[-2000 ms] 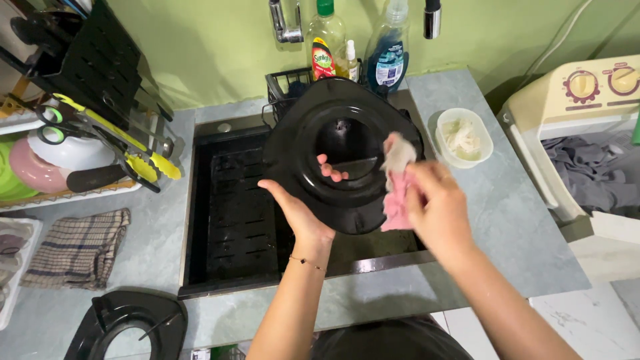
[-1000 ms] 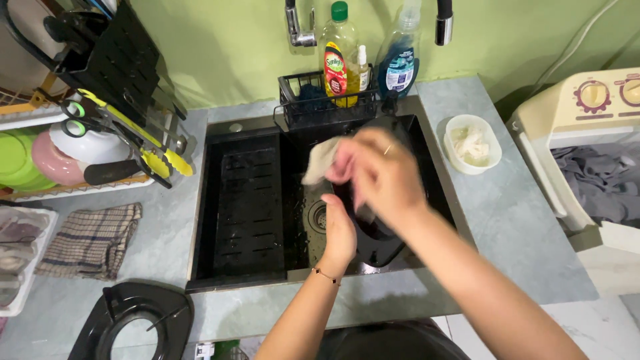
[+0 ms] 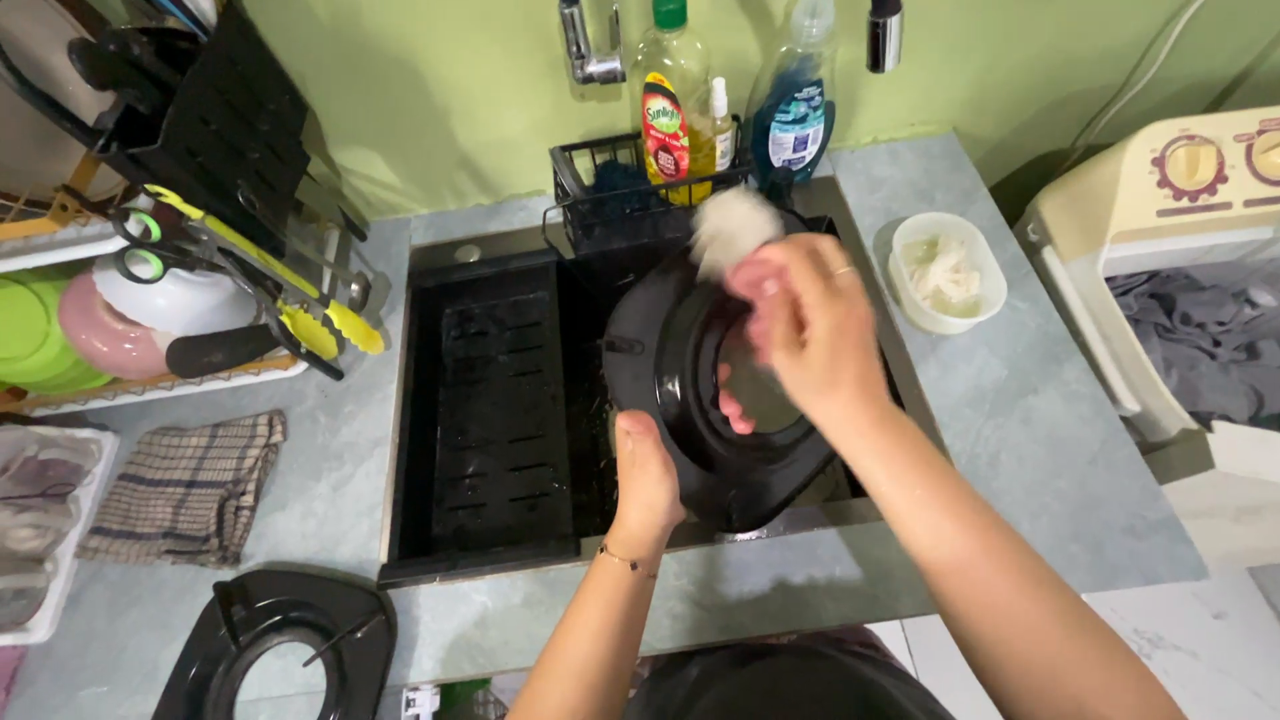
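Note:
My left hand [image 3: 648, 480] grips the lower left edge of a black stove burner plate [image 3: 640, 370], its fingertips showing through the round central opening. The plate is tilted over the right side of the black sink [image 3: 590, 400]. In my right hand [image 3: 815, 330] is a pink and white cloth [image 3: 738, 230], blurred, at the plate's upper right. Another black burner plate [image 3: 375, 640], with prongs across its ring, lies on the counter at lower left.
A plastic tub [image 3: 948, 315] holding something whitish stands right of the sink. Behind it are a wire caddy [image 3: 640, 215], a Sunlight bottle [image 3: 668, 120] and a blue soap bottle [image 3: 795, 115]. A checked cloth [image 3: 190, 490] and dish rack [image 3: 200, 385] are left.
The plate was raised facing the camera two seconds ago, then was lower in the sink. It is now higher and tilted. My right hand has moved about with the cloth.

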